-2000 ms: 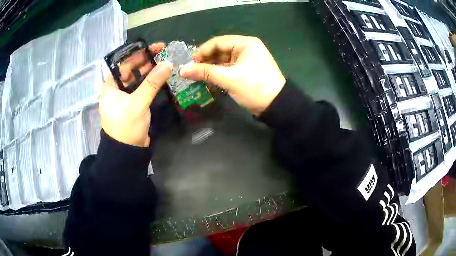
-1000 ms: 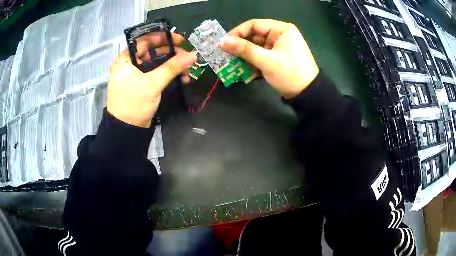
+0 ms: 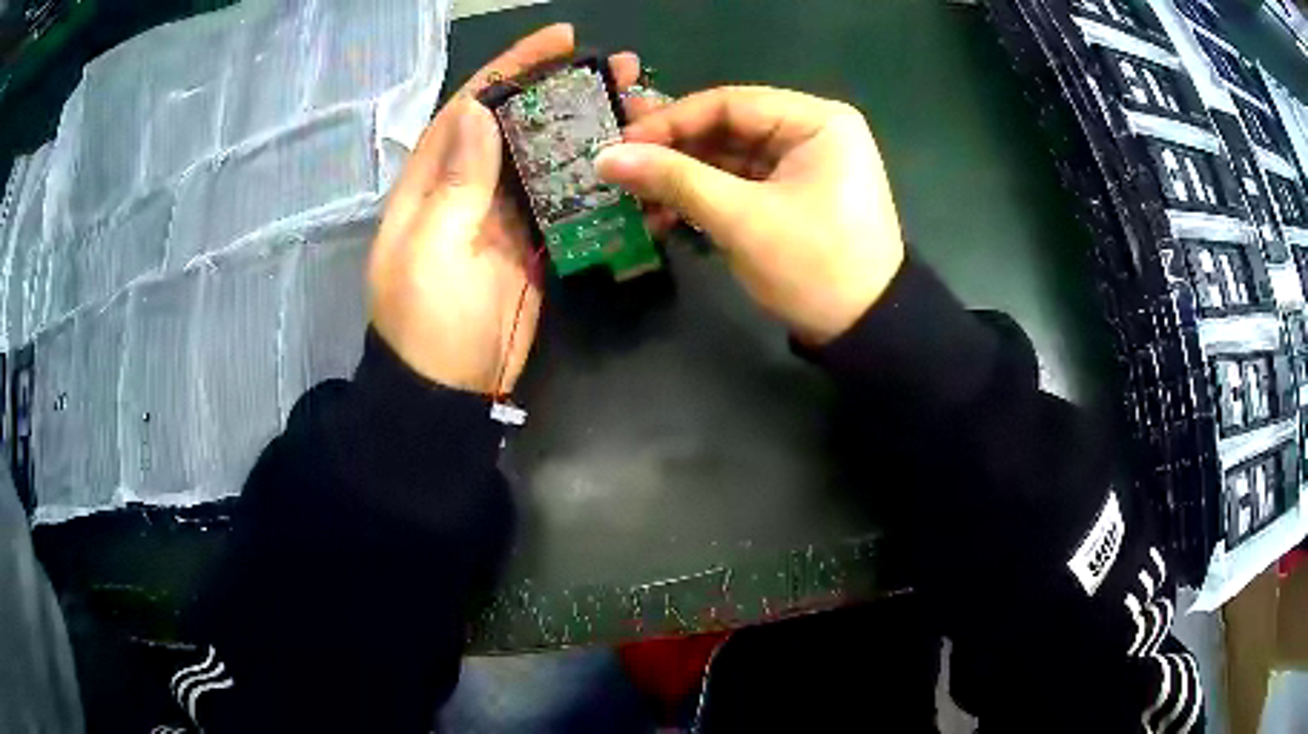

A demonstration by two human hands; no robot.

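Observation:
A circuit board (image 3: 570, 165), silver-grey with a bare green lower end, lies in a black housing (image 3: 494, 92) whose upper edge shows around it. My left hand (image 3: 456, 237) holds the housing from the left and below. My right hand (image 3: 768, 194) has its thumb and finger on the board's right edge. A thin red lead (image 3: 512, 337) hangs over my left palm to a small silver-white piece (image 3: 506, 413) at the wrist. Part of another board (image 3: 644, 89) shows behind my right fingers; what bears it is hidden.
A tray under ribbed translucent sheet (image 3: 215, 258) stands at the left. A tall tray stack with black housings (image 3: 1237, 294) stands at the right. A brown carton (image 3: 1262, 631) is at the lower right. The dark green bench (image 3: 689, 473) lies between.
The board, earlier apart from the housing in my right hand, now lies in the housing. My left hand has turned palm up under it. The red lead now hangs over my left palm.

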